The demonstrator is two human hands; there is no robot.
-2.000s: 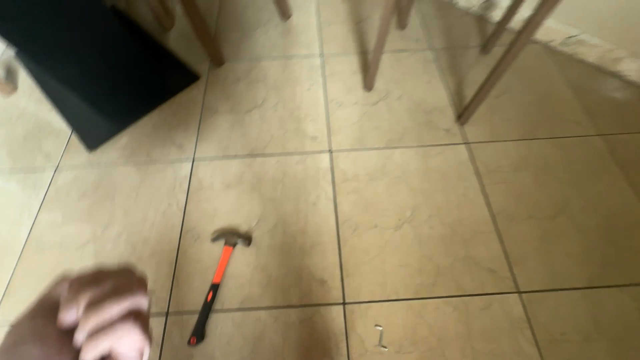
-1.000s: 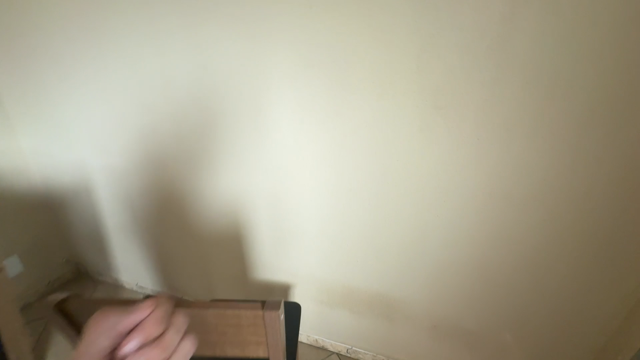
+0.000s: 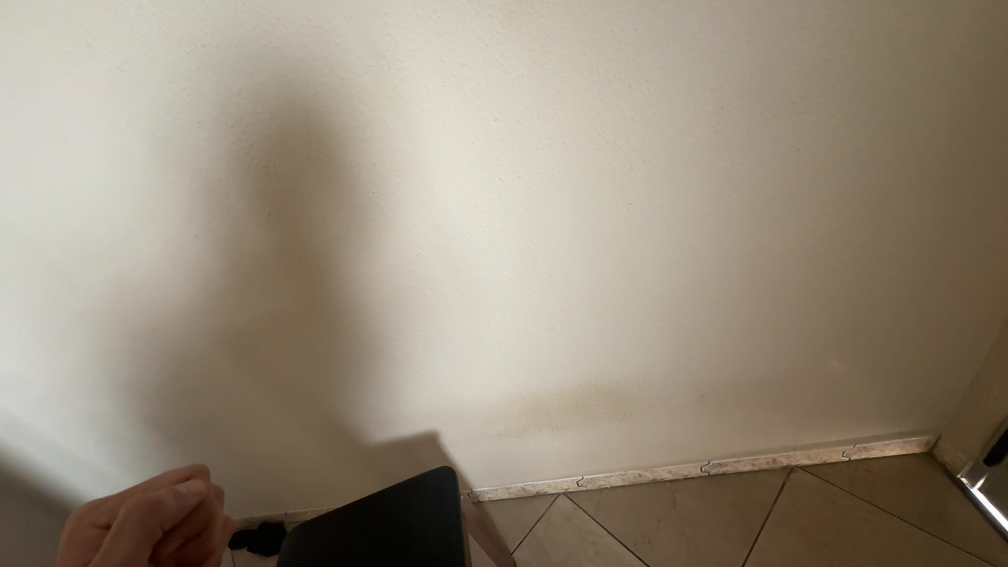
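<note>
Low at the left of the head view is my left hand (image 3: 153, 516), its fingers curled into a fist and the thumb bent over them. No object shows in it, though the inside of the fist is hidden. To its right stands a chair with a black panel (image 3: 386, 524), either its seat or its back, and a wooden leg (image 3: 484, 535). Between hand and chair a small black object (image 3: 260, 539) is partly visible, too little to name. My right hand is out of view.
A pale plastered wall (image 3: 630, 236) fills most of the view, with a soft shadow on its left part. Along its foot runs a stone-look skirting (image 3: 646, 475) above beige floor tiles (image 3: 677, 520). A dark and shiny object (image 3: 988, 488) stands at the right edge.
The view has swung up from the floor, where a claw hammer lay two seconds ago, to the wall. My left hand stays curled at the lower left. The hammer is out of view now.
</note>
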